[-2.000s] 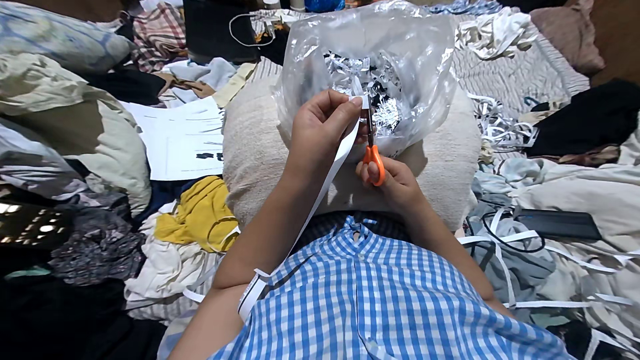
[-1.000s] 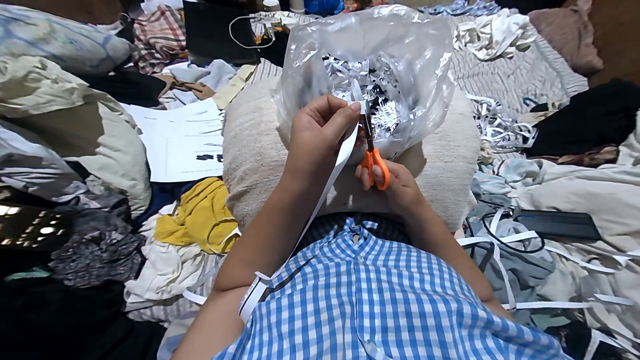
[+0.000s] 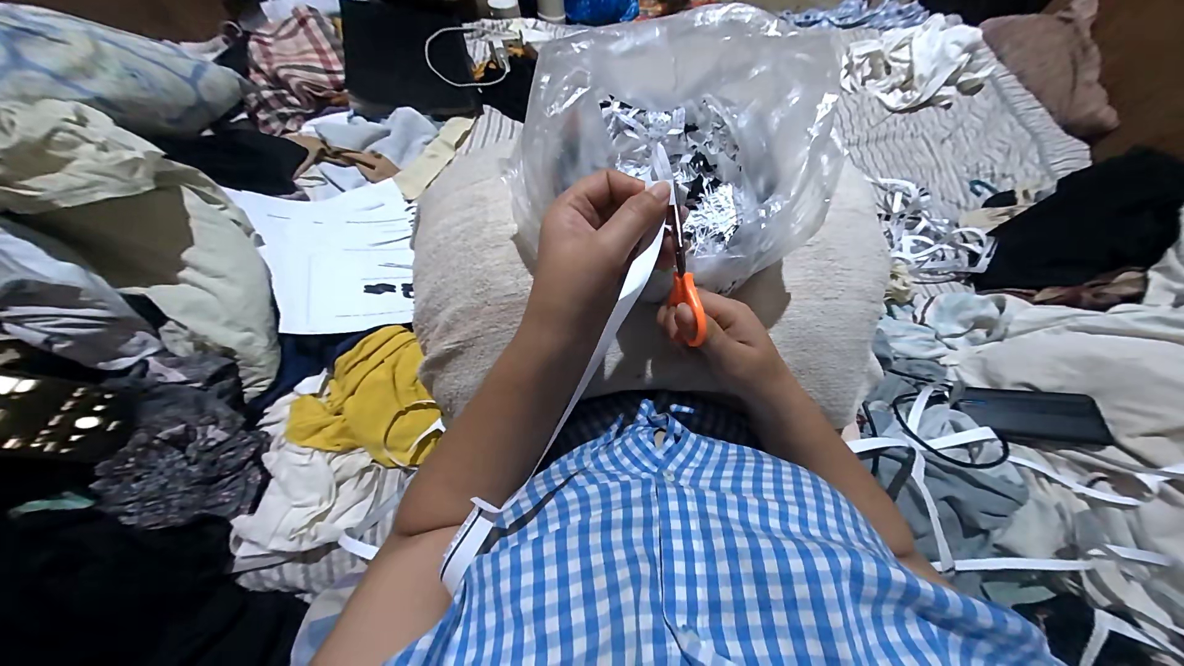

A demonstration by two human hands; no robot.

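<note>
My left hand [image 3: 601, 217] pinches a narrow white strip [image 3: 610, 324] between thumb and fingers; the strip hangs down along the forearm toward my shirt. Close on its right, my right hand [image 3: 726, 338] holds scissors with orange handles [image 3: 688, 310], their blades pointing up beside the strip's upper end. Whether the blades touch the strip cannot be told. Just beyond both hands lies an open clear plastic bag [image 3: 786, 139] with many small silvery and white cut pieces [image 3: 712, 208] in it. The bag rests on a beige cushion [image 3: 481, 268] in front of me.
Printed paper sheets [image 3: 338, 259] and a yellow cloth [image 3: 370, 393] lie on the left among heaped clothes. At right are a black rectangular device [image 3: 1031, 416] with a cable, long white strips [image 3: 999, 564] and a tangle of strips [image 3: 925, 227]. A dark flat panel [image 3: 402, 55] stands at the back.
The orange handles sat wider apart one second ago and are closer together now. Both hands stay in nearly the same place.
</note>
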